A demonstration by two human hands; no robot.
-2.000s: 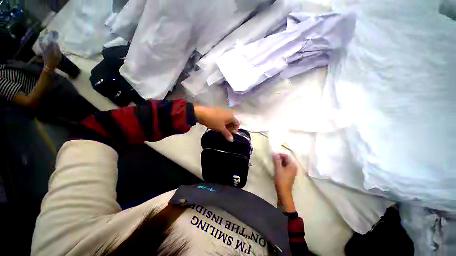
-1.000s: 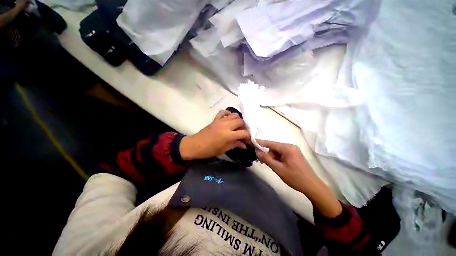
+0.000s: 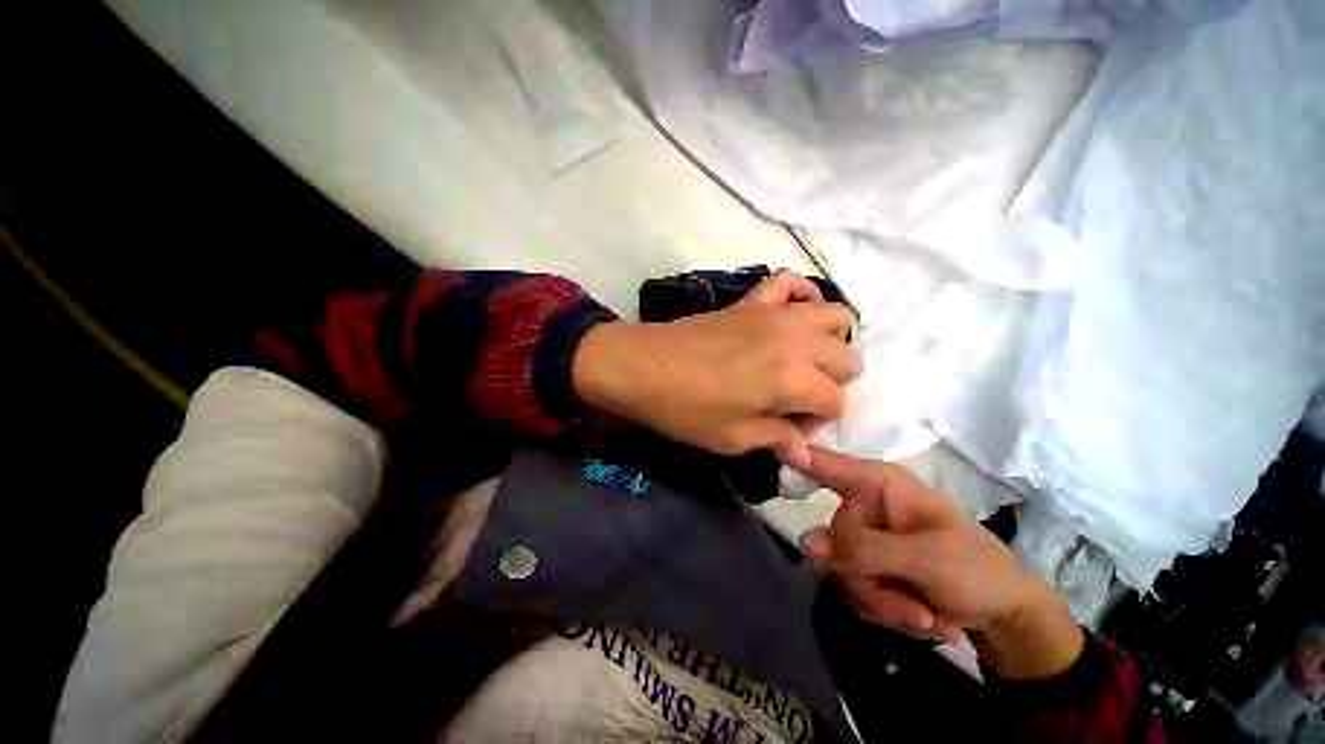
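A small black fabric bag (image 3: pixel 695 294) lies at the table edge against the dark apron, mostly hidden under my left hand. My left hand (image 3: pixel 734 371) lies over the bag with its fingers curled, gripping it. A bit of white paper (image 3: pixel 823 433) shows at the bag's opening between the two hands. My right hand (image 3: pixel 923 560) is at the bag's right end, index finger stretched to the opening and touching my left fingertips, the other fingers curled; whether it pinches anything cannot be told.
Cloudy white plastic film (image 3: pixel 1177 291) heaps at the right. Lilac-white paper sheets (image 3: pixel 930 21) lie at the top. A thin dark line (image 3: pixel 712 178) runs diagonally across the white table (image 3: pixel 392 160). Black items (image 3: pixel 1213 596) with small silver glints lie at lower right.
The crumpled white paper that stood out of the bag is now mostly out of sight. My left hand has moved over the bag, and my right hand points at its opening. The view has shifted.
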